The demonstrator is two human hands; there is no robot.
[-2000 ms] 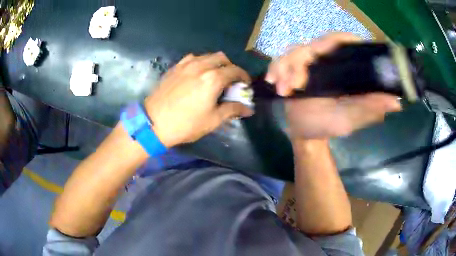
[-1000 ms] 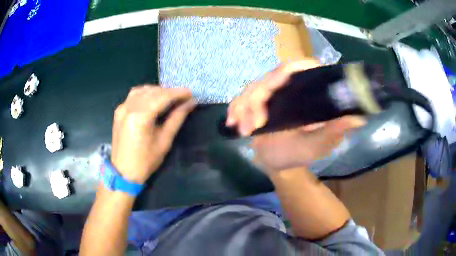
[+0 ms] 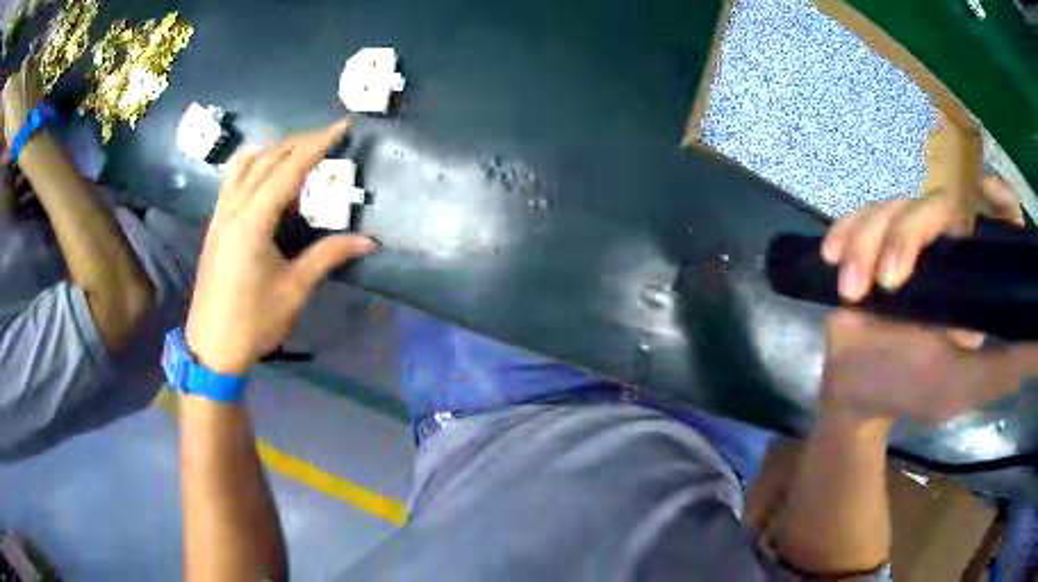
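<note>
My left hand (image 3: 262,250) is open at the left, its thumb and fingers spread around a white plastic housing (image 3: 331,194) that lies on the bench. I cannot see a grip on it. Two more white housings lie farther back, one at the upper middle (image 3: 370,81) and one to the left (image 3: 202,132). My right hand (image 3: 899,296) is closed around the black electric screwdriver (image 3: 968,276), which lies roughly level, nose to the left. The tool's rear end is cut off by the picture's right edge.
The screw box (image 3: 820,108) is at the upper right. Small dark specks (image 3: 515,182) lie mid-bench. Gold contacts (image 3: 134,71) are piled at the upper left, beside a neighbouring worker's arm (image 3: 85,216). A black cord (image 3: 968,465) runs along the bench's lower right edge.
The view has swung left. My left hand, which held a housing two seconds ago and was near the screw box one second ago, is now open at another housing. My right hand still holds the screwdriver.
</note>
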